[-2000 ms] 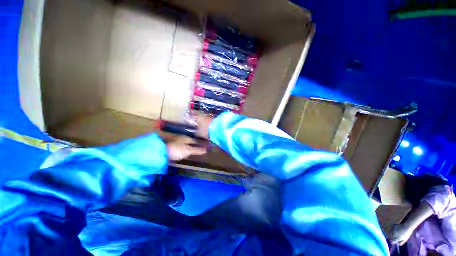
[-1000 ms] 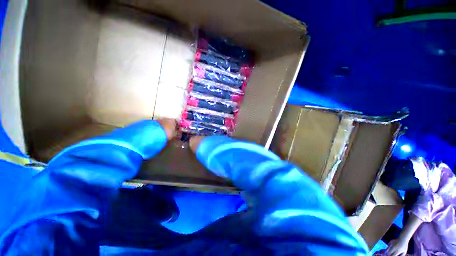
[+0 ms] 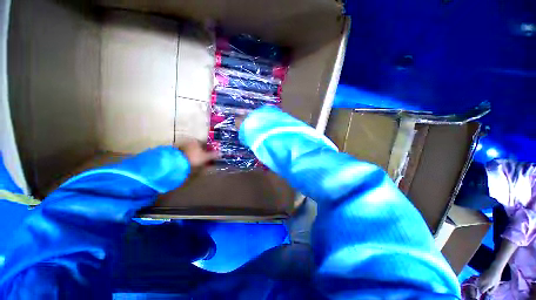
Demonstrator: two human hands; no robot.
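Note:
Several bagged pumps, glossy black with red ends, lie side by side in one column on the floor of the packing carton, near its right wall. My left hand is small and blurred at the lower left end of the column, by a red pump end; whether it grips anything cannot be told. My right hand is almost wholly hidden by its blue sleeve, over the lower part of the column.
A smaller open supply carton with worn flaps stands to the right. Farther right are another brown carton and a person in pink, one hand low. A yellow floor line shows at the left.
The lowest pump, under both hands before, now lies with the column. My right hand has moved up over the column; my left hand stays near its lower left end.

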